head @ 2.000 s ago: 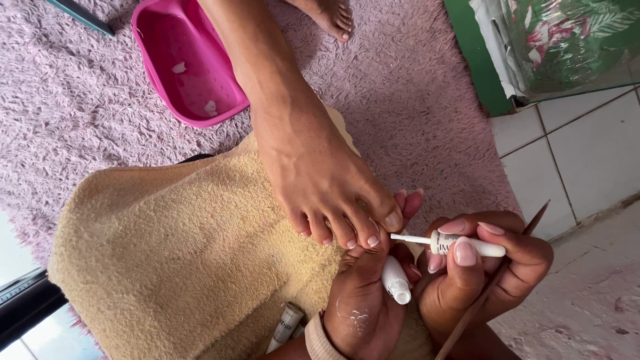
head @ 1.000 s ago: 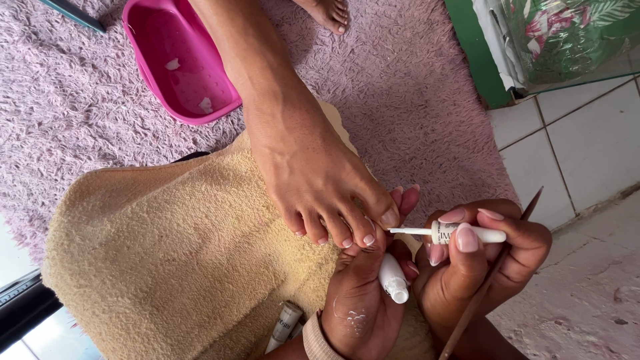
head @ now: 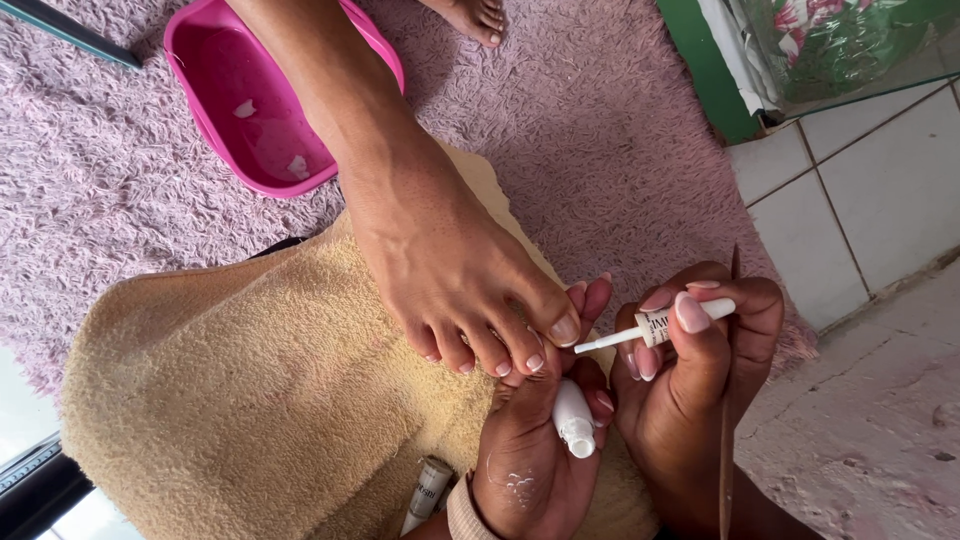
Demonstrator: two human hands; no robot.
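Another person's foot [head: 450,247] rests on a tan towel [head: 247,382], with white tips on its toenails. My left hand [head: 532,450] is beneath the toes, holding an uncapped white nail polish bottle [head: 574,412] between its fingers, the neck facing down in view. White smears mark that hand near the wrist. In my right hand [head: 690,360] is the white cap of a nail polish brush [head: 645,326], its bristle end close beside the big toe's nail. That hand also holds a thin wooden stick [head: 726,435].
A pink plastic basin [head: 217,127] with white scraps stands on a shaggy pink rug [head: 592,112]. Another nail polish bottle [head: 427,495] lies on the towel near my left wrist. The person's other foot [head: 476,19] is at the top. A glass-sided object [head: 847,67] stands at upper right.
The bottle, brush and stick stay in my hands throughout. Near the big toe, the brush shifts only slightly.
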